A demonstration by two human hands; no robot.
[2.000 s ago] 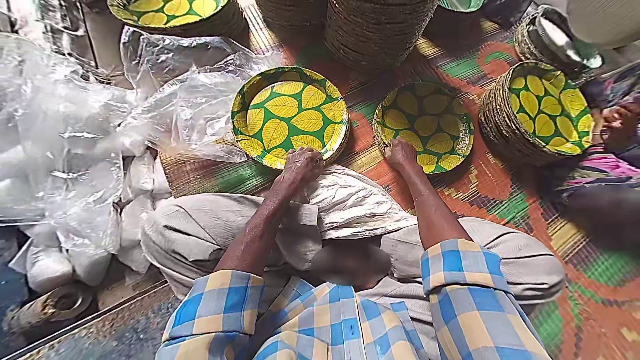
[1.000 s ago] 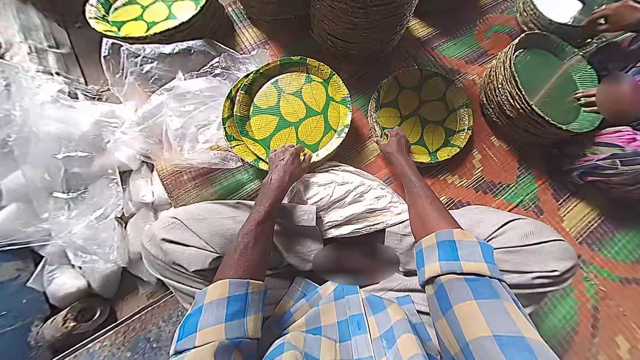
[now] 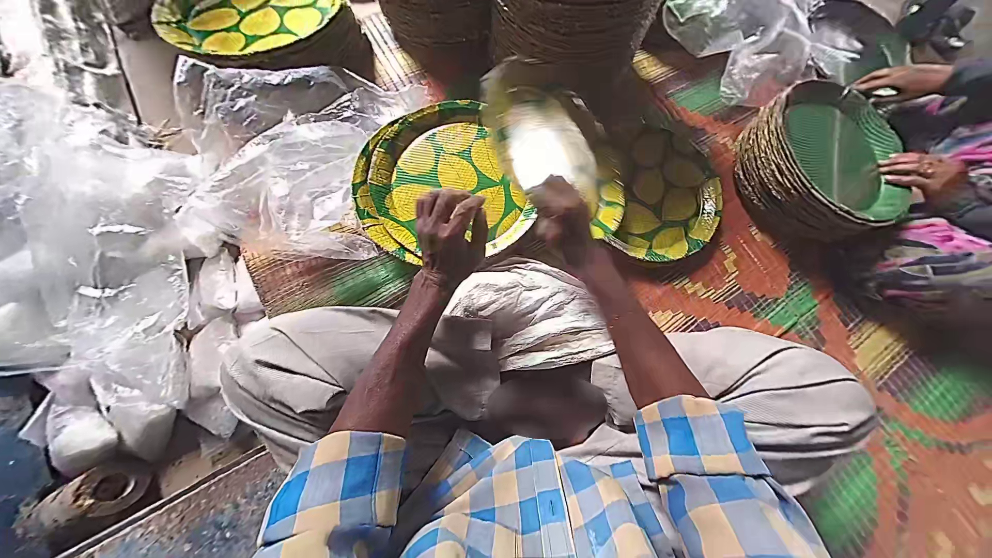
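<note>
Yellow-and-green leaf-patterned plates [image 3: 434, 170] lie overlapping in front of me. My left hand [image 3: 452, 231] is at the near edge of the top plate, fingers curled over it; whether it grips the rim is not clear. My right hand [image 3: 559, 209] holds a blurred, tilted plate [image 3: 542, 143] that shines brightly in the sun, raised between the two piles. Behind that plate, partly covered by it and in shadow, another patterned plate [image 3: 659, 194] rests on the woven mat.
Clear plastic bags [image 3: 101, 232] fill the left side. Tall plate stacks [image 3: 573, 27] stand beyond, another patterned stack [image 3: 248, 23] at upper left. Another person's hands [image 3: 922, 174] touch a green plate stack [image 3: 821, 163] at right, on the patterned mat [image 3: 728, 302].
My right hand has moved left from the right-hand plates and now has a plate raised in it. The other person's second hand has come into view at the right.
</note>
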